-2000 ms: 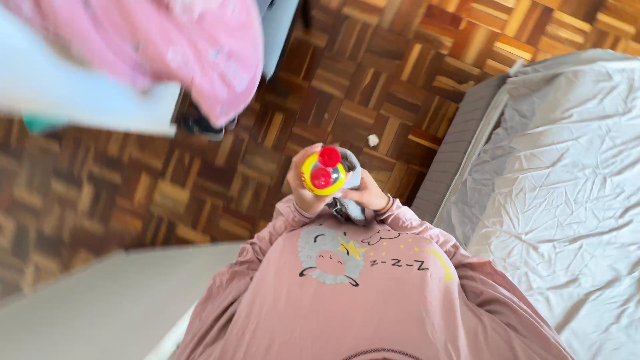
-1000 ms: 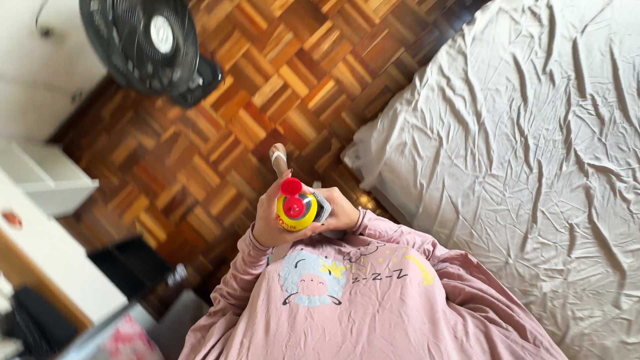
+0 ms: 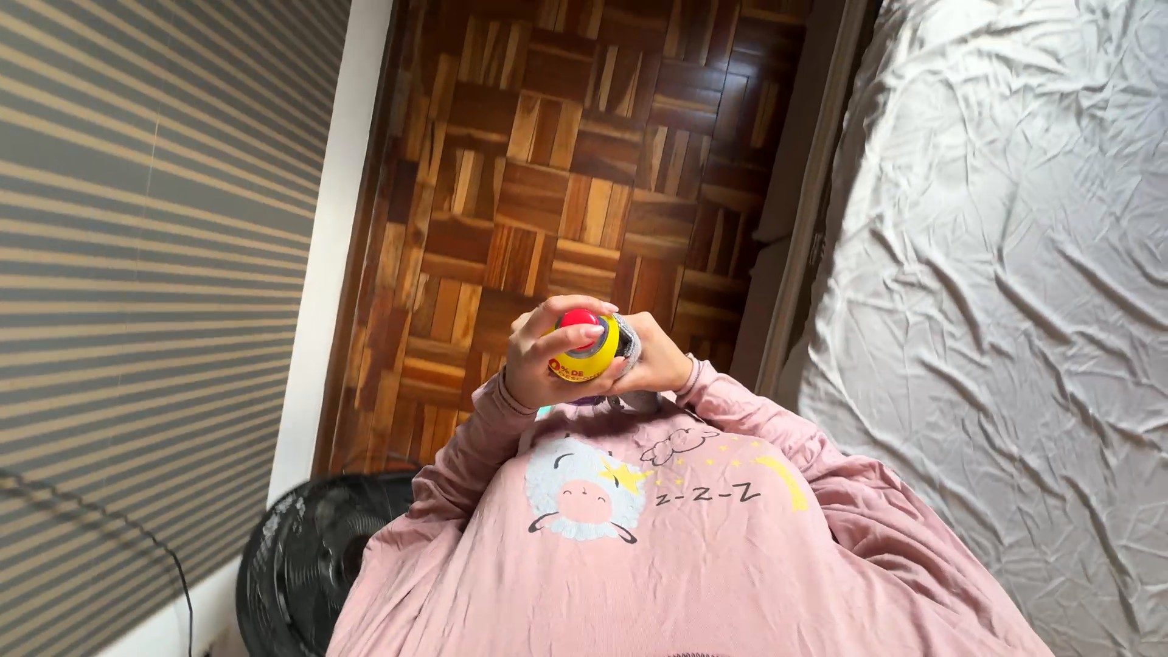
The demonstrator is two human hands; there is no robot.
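Observation:
Close in front of my chest, a yellow container with a red cap (image 3: 595, 362) is gripped by my left hand (image 3: 538, 360), whose fingers reach over and around the cap. The container looks like a spray can seen from its top; its lower part is hidden. My right hand (image 3: 662, 354) is closed around a grey fabric item (image 3: 631, 343) with a dark inside, perhaps a shoe, right beside the container. Whether the two things touch is hard to tell.
A bed with a wrinkled light grey sheet (image 3: 995, 301) stands on the right. A black fan (image 3: 315, 566) is at the lower left, near a striped wall (image 3: 155, 255) and a loose cable (image 3: 155, 538). Parquet floor (image 3: 566, 201) lies ahead.
The view has swung strongly toward the striped wall. My left fingers now lie over the red cap, which was uncovered before. Both things remain in my hands.

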